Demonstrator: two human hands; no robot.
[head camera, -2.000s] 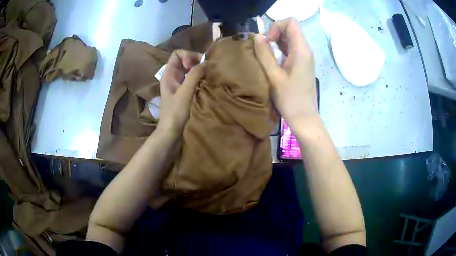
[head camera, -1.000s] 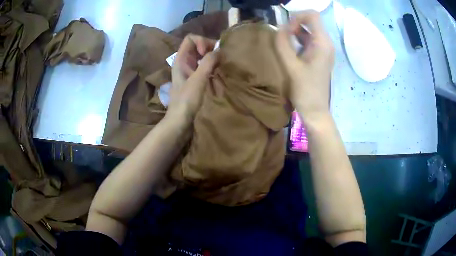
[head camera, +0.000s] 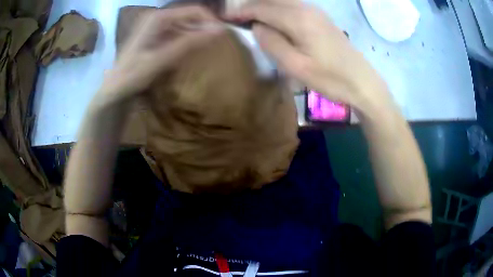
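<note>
The brown garment (head camera: 211, 119) is bunched in front of me, over the table's front edge and above my lap. A white pad edge (head camera: 258, 51) shows along its upper right side. My left hand (head camera: 157, 46) is blurred and holds the garment's upper left edge. My right hand (head camera: 292, 40) is blurred and holds the garment's top edge beside the white pad. Their fingertips are near each other at the top. The sewing machine head cannot be made out.
A phone with a pink screen (head camera: 327, 108) lies right of the garment. A loose white pad (head camera: 390, 19) lies farther right on the white table (head camera: 427, 81). A small brown piece (head camera: 69, 39) lies at left, beside piled brown garments (head camera: 16, 97).
The garment and both hands have moved up and left in view, and the garment has turned. The hands have come closer together. The view has tilted down, showing more of my lap and phone.
</note>
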